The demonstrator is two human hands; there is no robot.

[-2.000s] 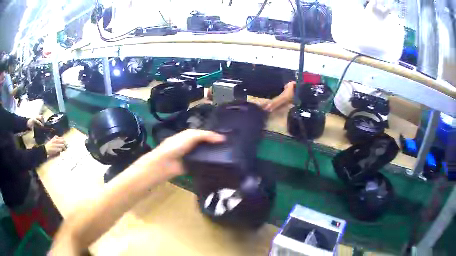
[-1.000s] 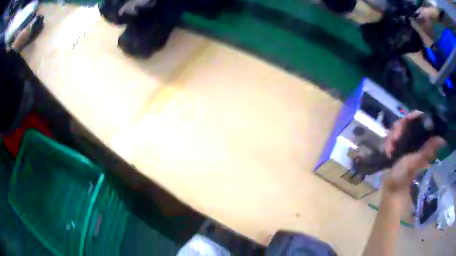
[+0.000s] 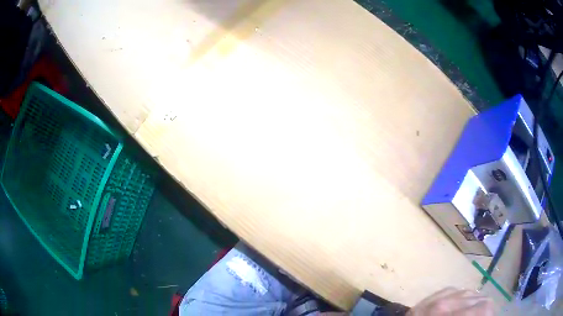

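Observation:
My right hand is at the bottom edge, right of centre, blurred and partly cut off. What it holds, if anything, cannot be made out. Just left of it, a dark block-like part, perhaps a fan unit's base, shows at the bench's near edge and is cut off by the frame. My left hand is not in view. The screw feeder stands on the bench at the right, with a blue side, a silver front and a small metal pick-up block.
The tan bench has small dark specks on it. Green tape strips and a clear plastic bag lie by the feeder. A black cable hangs at the right. A green crate is on the floor at left. My jeans show below.
The view has tilted further down. My right hand has moved from over the feeder to the near bench edge. The fan units seen at the top left of the bench are out of view.

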